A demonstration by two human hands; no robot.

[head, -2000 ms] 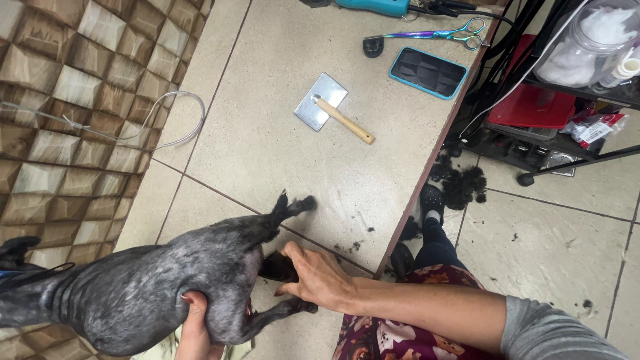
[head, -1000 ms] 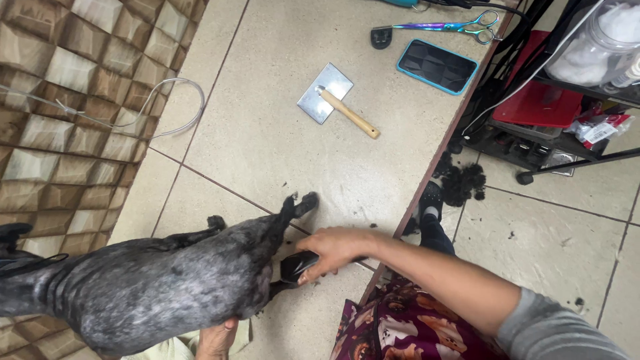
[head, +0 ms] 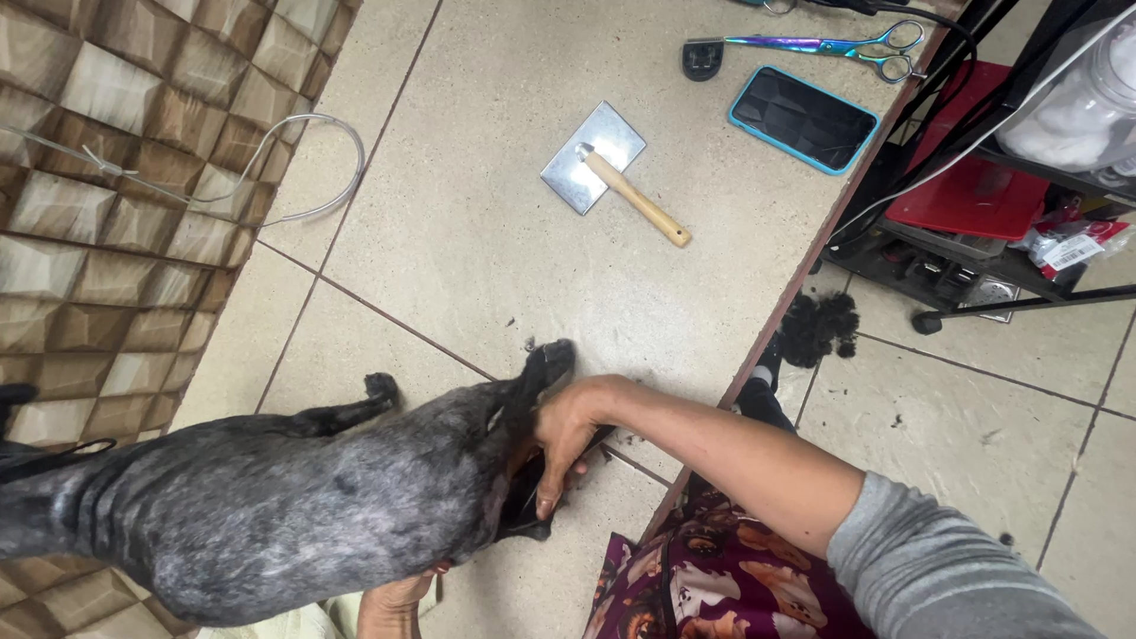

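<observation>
A short-coated grey-black dog (head: 302,506) is on the tiled table, its head end at the left edge and its rear near the middle. My left hand (head: 399,603) holds it from below at the haunch, most fingers hidden under the body. My right hand (head: 568,435) is at the dog's rear, closed around a black handheld tool (head: 524,488), seemingly a hair clipper, mostly hidden by my fingers and the legs. One dark hind paw (head: 555,355) sticks out just above my right hand. A slicker brush (head: 635,191) with a wooden handle lies farther up the table.
Shears (head: 825,44), a small black attachment (head: 702,60) and a blue-cased phone (head: 803,120) lie near the table's right edge (head: 772,328). A clear cord loop (head: 355,169) lies by the tiled wall. A black cart (head: 1021,306) and cut hair (head: 816,328) are on the right.
My right hand has shifted inward against the dog's rear since a second ago. Two seconds ago my left thumb showed on the dog's hind end; now that hand is mostly beneath the body.
</observation>
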